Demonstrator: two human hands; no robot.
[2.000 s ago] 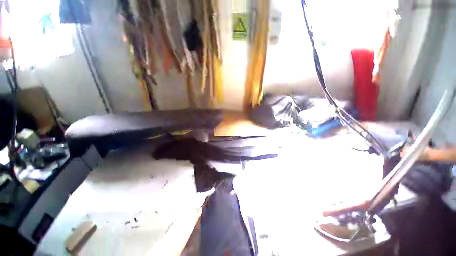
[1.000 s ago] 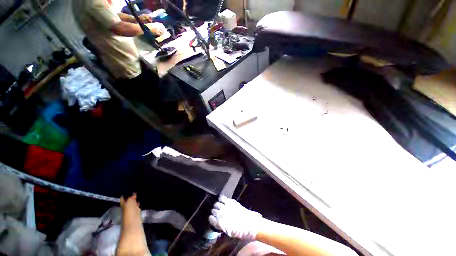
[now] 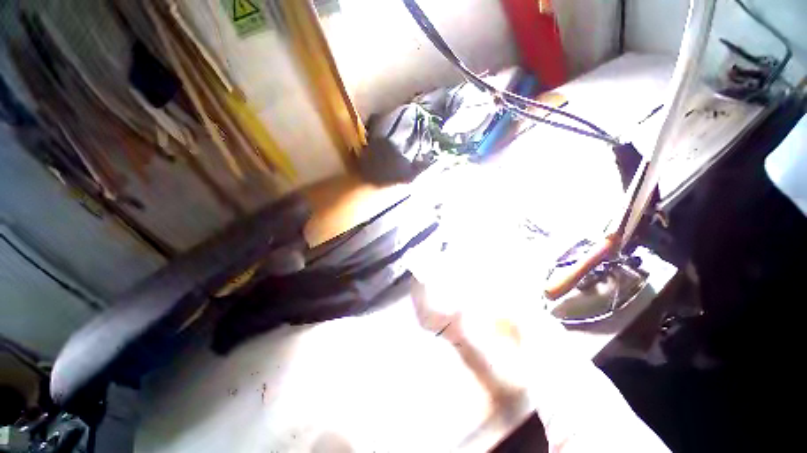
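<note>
A steam iron with a brown handle stands on its rest at the right table edge. Its pale hose slants up from it. A long black garment piece lies bunched across the far left part of the white table. Skin-toned and white arm shapes reach in from the bottom centre and right, largely washed out by glare. My two hands cannot be told apart there; their fingers and anything they hold are hidden by the glare.
A long dark padded board runs behind the table at left. Bundled cloth and a tan sheet lie at the back. Black cords hang over the table. Strips hang on the wall. Another surface with a metal object stands at far right.
The view has swung from the floor and dark-grey piece at left back to the pressing table and iron. The gloved and bare hands, clear a second ago, are now lost in glare.
</note>
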